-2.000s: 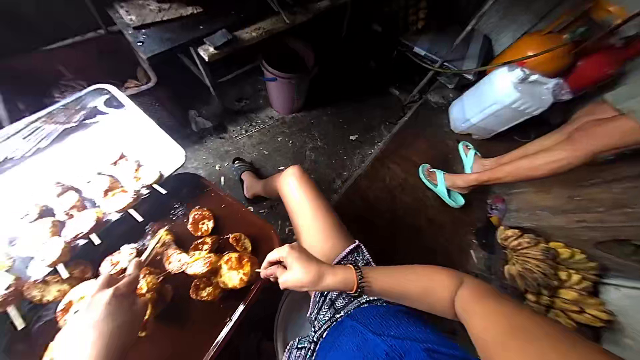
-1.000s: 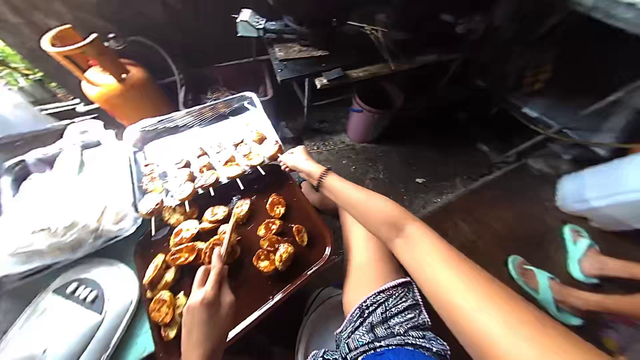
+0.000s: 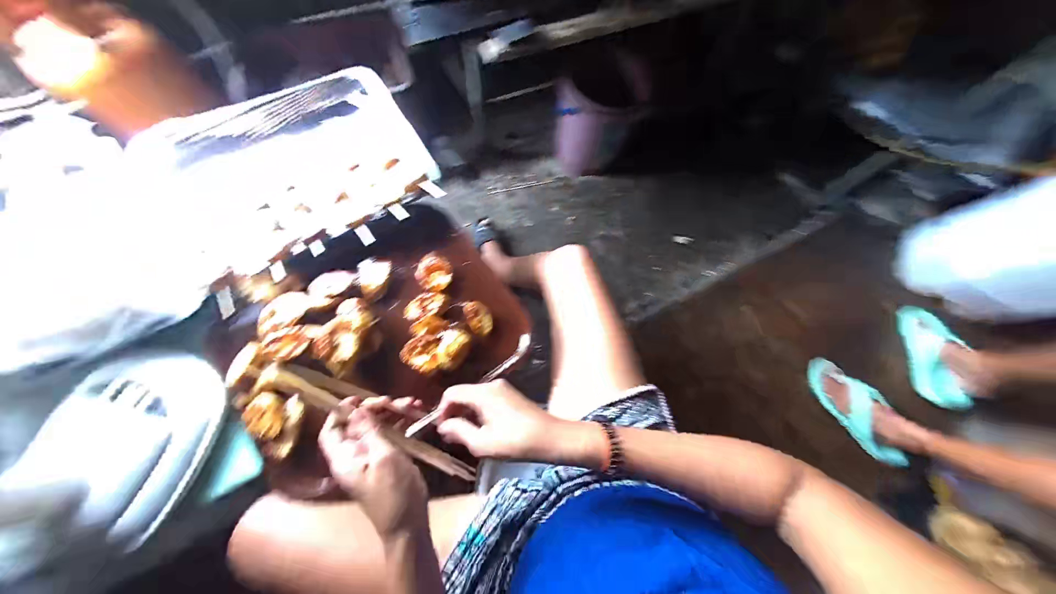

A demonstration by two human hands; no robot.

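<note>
My left hand (image 3: 371, 458) is closed around wooden tongs (image 3: 330, 392), which reach over the food at their upper left end. Close beside it, my right hand (image 3: 491, 421), with a dark beaded bracelet at the wrist, pinches a thin pale stick (image 3: 423, 422). Both hands are over the near edge of a brown tray (image 3: 487, 276). Glazed, browned food pieces (image 3: 334, 330) are heaped on its left side, and a smaller group (image 3: 437, 318) is on its right. Behind it, a shiny tray (image 3: 363, 91) holds more pieces, with pale stick ends showing along the near rim. Glare and blur hide detail.
White, lidlike plastic ware (image 3: 124, 445) is at the left. An orange gas cylinder (image 3: 107, 66) stands at the upper left, a pink bucket (image 3: 590, 124) beyond the trays. At the right are another person's feet in turquoise sandals (image 3: 858, 408) and a pale container (image 3: 982, 247).
My right hand has come back from the shiny tray's corner to beside my left hand and now holds a stick. The tongs have moved down from the middle of the heap. The view has shifted.
</note>
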